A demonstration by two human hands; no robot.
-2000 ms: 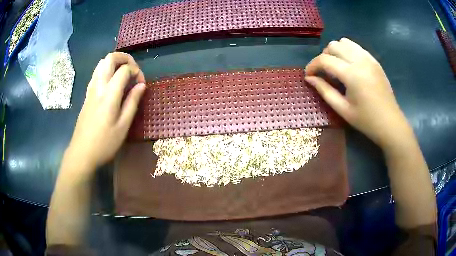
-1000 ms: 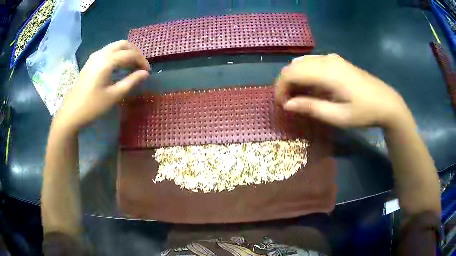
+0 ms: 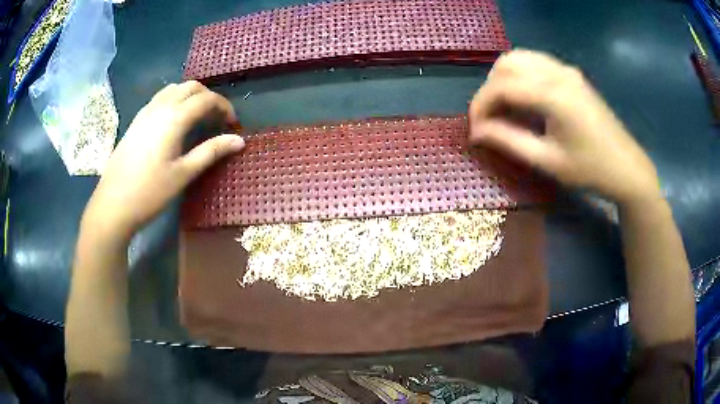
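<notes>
The dark-red loading plate (image 3: 347, 170), with a grid of small holes, lies along the far part of the brown work cloth (image 3: 355, 323). A loose pile of tiny whitish-gold pins (image 3: 371, 252) lies on the cloth against the plate's near edge. My left hand (image 3: 162, 150) has thumb and fingertips at the plate's far left corner, pinching its edge. My right hand (image 3: 556, 122), slightly blurred, has its bent fingers and thumb on the plate's far right corner. My hands cover both far corners. Whether any pin is between my fingers is too small to tell.
Stacked red plates (image 3: 347, 39) lie beyond the loading plate. A few stray pins lie between them on the dark table (image 3: 355, 95). A clear parts bag (image 3: 83, 102) and blue-edged tray (image 3: 35, 47) are at far left. Another red plate (image 3: 705, 83) shows at the right edge.
Both hands moved in over the plate's far edge, then lifted or shifted, and now are back at its far corners. The whole view has also shifted slightly. The pile looks much the same.
</notes>
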